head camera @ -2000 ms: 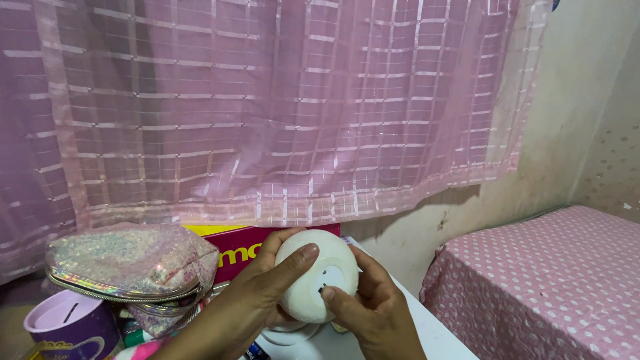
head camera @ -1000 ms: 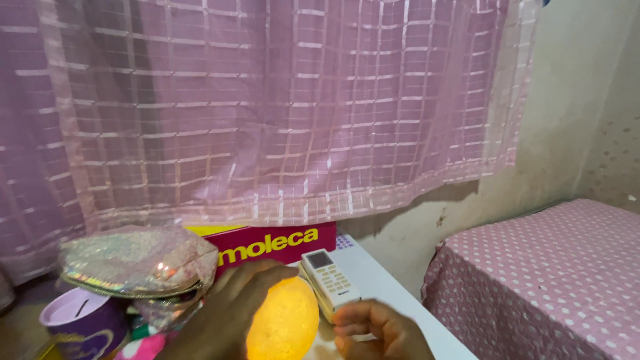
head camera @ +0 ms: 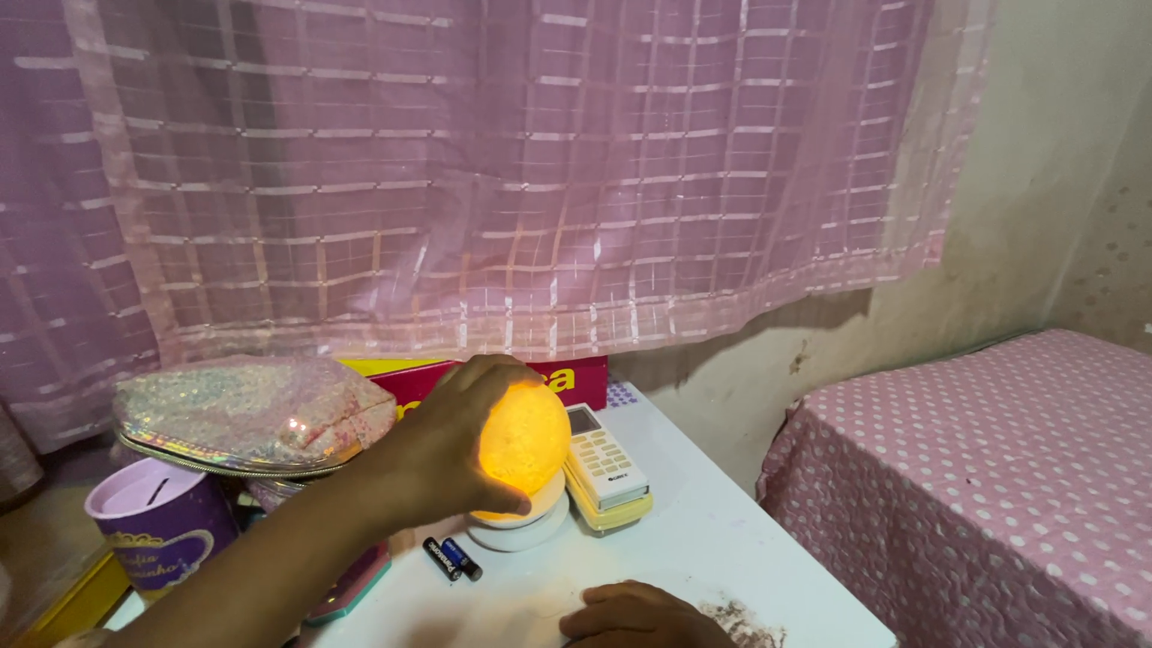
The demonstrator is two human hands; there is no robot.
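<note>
My left hand [head camera: 450,441] is curled around a glowing yellow-orange ball lamp [head camera: 526,436], its thumb low on the near side. Beneath the lamp is a round white base [head camera: 524,533] on the white table. My right hand [head camera: 643,616] rests low at the bottom edge of the view, with nothing seen in it; its fingers are partly cut off. Two small Panasonic batteries [head camera: 453,559] lie in front of the base. Just right of the lamp, a white Gree remote control [head camera: 605,459] lies on top of a yellowish case or second device [head camera: 608,515].
A sequined pouch [head camera: 243,414] and a purple tin with a slotted lid [head camera: 160,517] stand at left. Behind the lamp is a red and yellow box [head camera: 585,382], under a pink curtain [head camera: 540,180]. A bed with a dotted pink cover [head camera: 981,450] is at right.
Two seconds ago both hands held the lamp, unlit, with its underside showing; now it glows upright in my left hand alone. My right hand has come away from it, towards the near edge.
</note>
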